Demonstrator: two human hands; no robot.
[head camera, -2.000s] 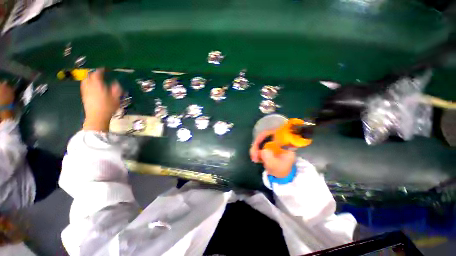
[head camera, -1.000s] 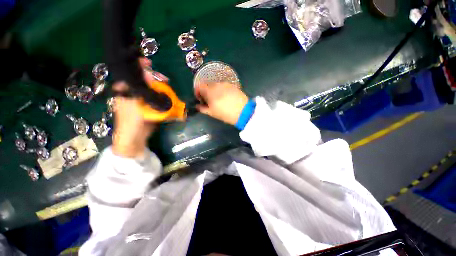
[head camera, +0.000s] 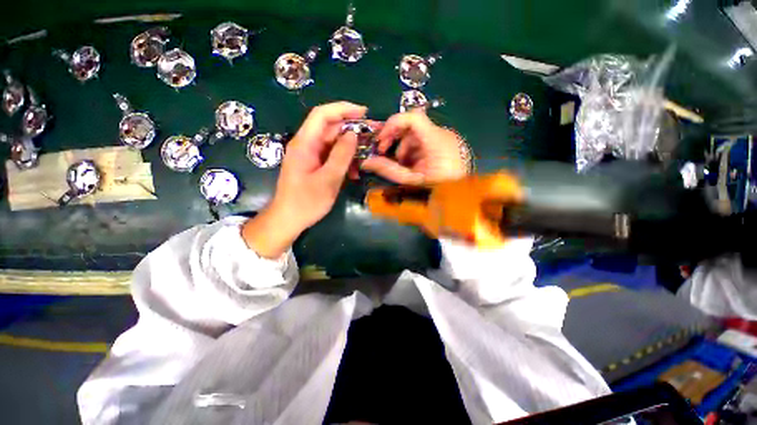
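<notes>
My left hand holds a round chrome housing upright in front of me, gripped by thumb and fingertips. My right hand has its thumb and fingers at the right side of the same housing. An orange screwdriver lies across the view over my right wrist, its dark rear end pointing right. I cannot tell whether my right palm touches it. It hides the wrist. Only a sliver of the round dotted tray shows behind my right hand.
Several chrome housings lie on the green mat left of and beyond my hands. One sits on a beige strip at left. A crumpled clear bag lies at right. Blue racks and grey floor with yellow lines show at lower right.
The view has swung right and back. My hands have come together around one housing. My right hand has left the tray, and the orange screwdriver has moved from my left hand to over my right wrist.
</notes>
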